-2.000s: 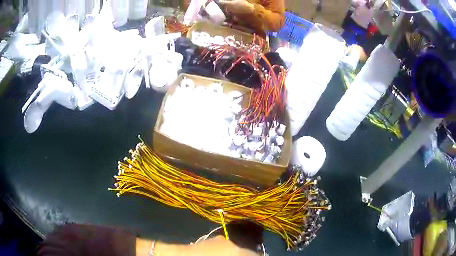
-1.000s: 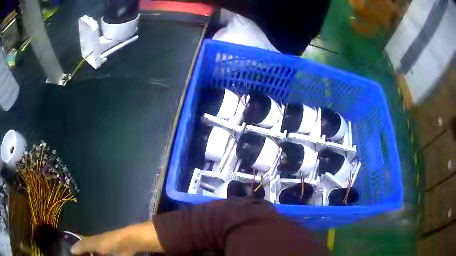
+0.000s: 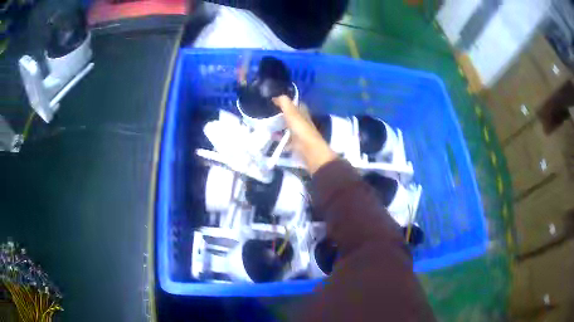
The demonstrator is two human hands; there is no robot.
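My right hand [image 3: 293, 114], slightly blurred, reaches into the blue crate [image 3: 226, 290] at its back left. It grips a white unit [image 3: 257, 121] with a black cup by the cup side. The unit stands tilted and higher than its neighbours, its white arm toward the lower left. Thin reddish wires show by it. Rows of similar units [image 3: 267, 259] with black round faces lie below and right of it, partly hidden by my sleeve. My left hand is out of the picture.
The dark table edge runs along the crate's left side. On the table are another white unit with a black cup [image 3: 65, 60] and yellow wire leads [image 3: 28, 292] at lower left. Cardboard cartons [image 3: 541, 163] stand at right beyond the green floor. A dark shape is behind the crate.
The view has turned right, from the table to the crate. My right hand has moved from beside the yellow wires into the crate, and a tilted unit now shows in its grip.
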